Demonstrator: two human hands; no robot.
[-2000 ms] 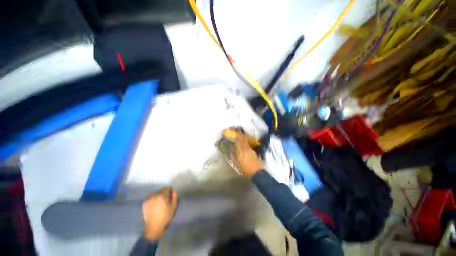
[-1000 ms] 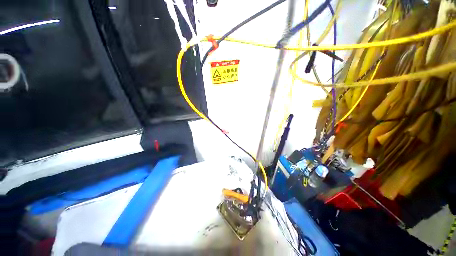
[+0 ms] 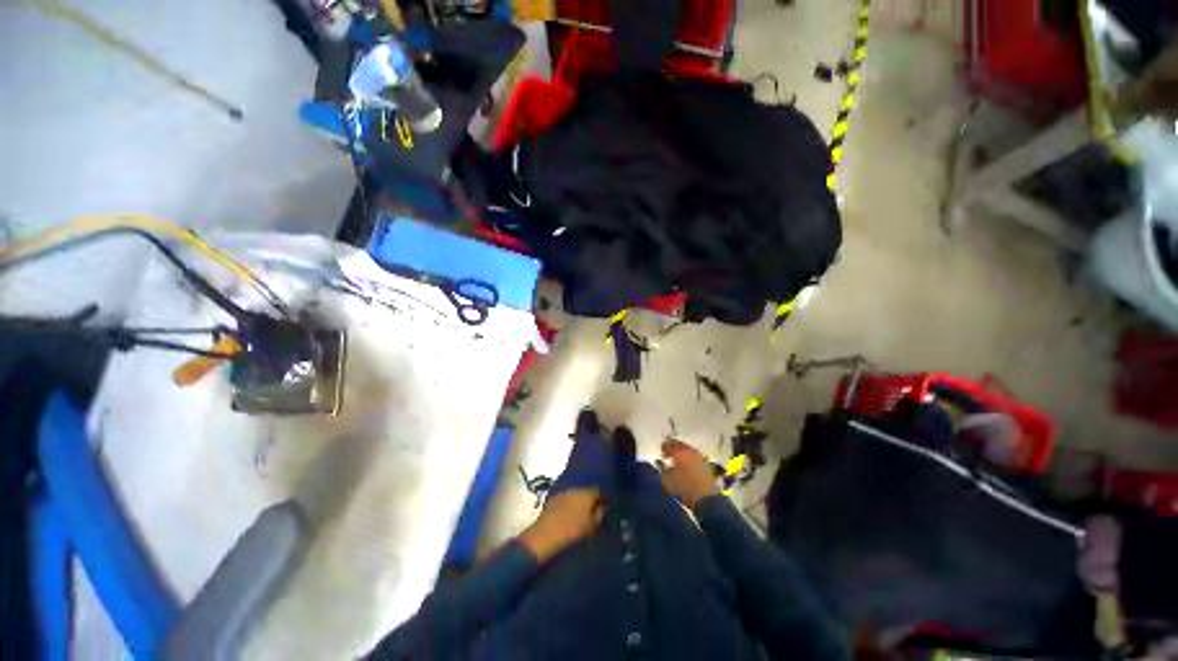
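My left hand [image 3: 566, 520] is in front of my lower body; its fingers are blurred, and I cannot tell whether they are closed. My right hand [image 3: 689, 473] is beside my body on the right, its fingers loosely apart, with nothing visible in it. Neither hand touches the table. The steam iron [image 3: 287, 371] stands at the left on the white table cover [image 3: 401, 439], its orange handle pointing left. The rounded end of the grey sleeve board [image 3: 252, 575] shows at the lower left.
Scissors [image 3: 470, 302] lie at a blue panel [image 3: 446, 256] on the table's edge. A black garment heap [image 3: 685, 194] is ahead. More black garments [image 3: 904, 536] lie by a red crate [image 3: 1040, 433] at the right. Dark scraps and yellow-black tape [image 3: 846, 110] mark the pale floor.
The view has swung right and down from the wall and table to the floor. My right hand was on the iron two seconds ago and is now off it, near my body.
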